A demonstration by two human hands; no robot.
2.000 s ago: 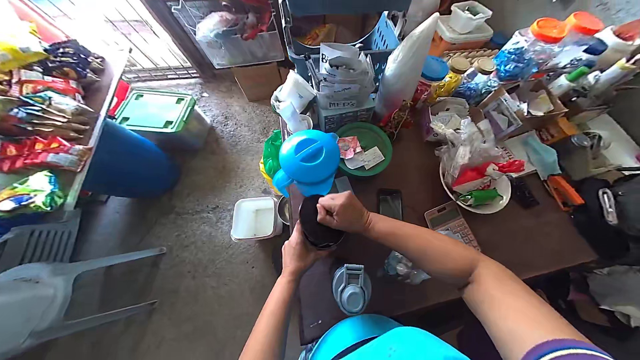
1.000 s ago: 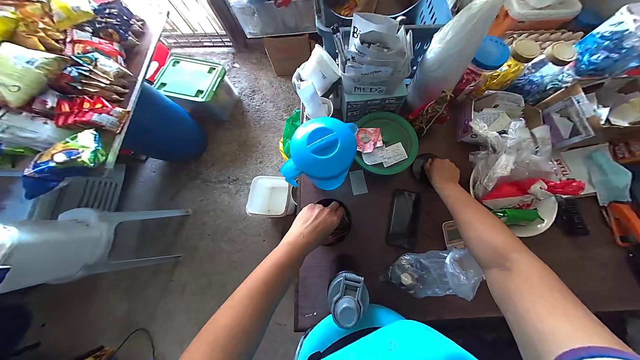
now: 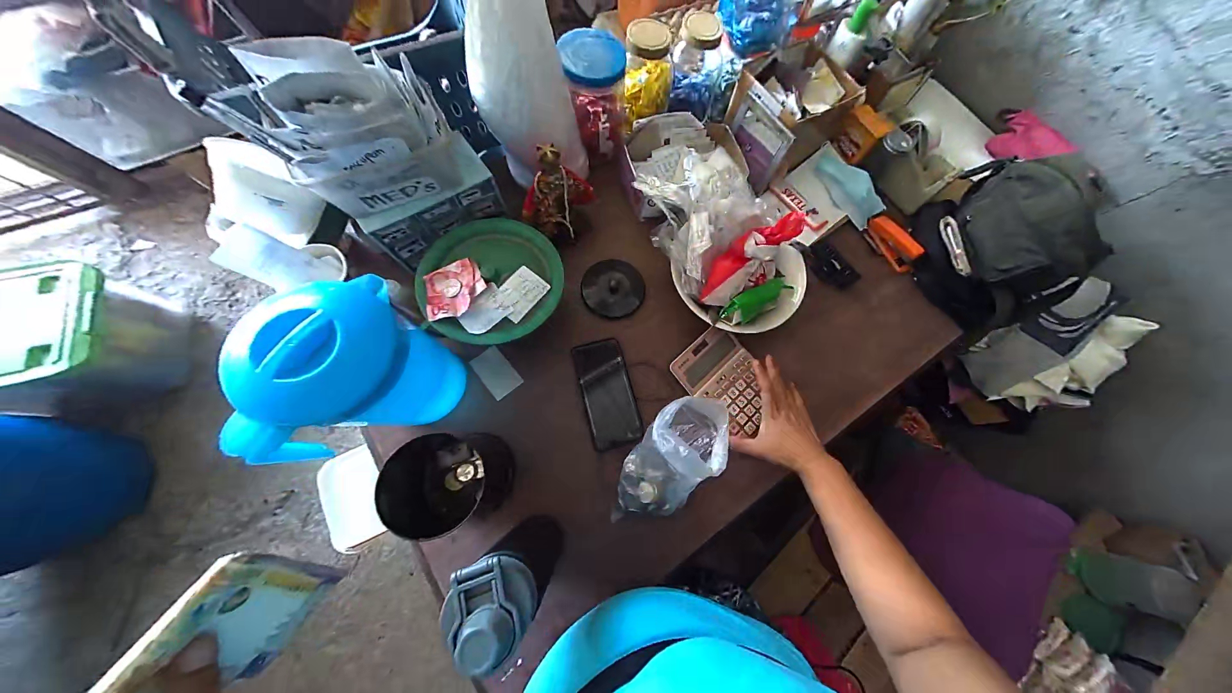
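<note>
My right hand lies spread over the right edge of a pink calculator, touching it. At the lower left edge, my left hand, blurred and mostly out of view, grips a flat, colourful paper item, which looks like banknotes. An uncovered black canister stands at the table's left edge with a coin-like disc visible inside. Its round black lid lies beside the green plate, which holds a red banknote and paper slips. A clear plastic bag with coin-like contents sits near a black phone.
A blue plastic pitcher stands left of the plate and a grey bottle at the near edge. A white bowl of plastic packets is beyond the calculator. Paper-filled holders and candy jars line the back.
My right hand has left the black lid for the calculator. My left hand has moved away from the black canister and now holds the paper item. The view has turned right.
</note>
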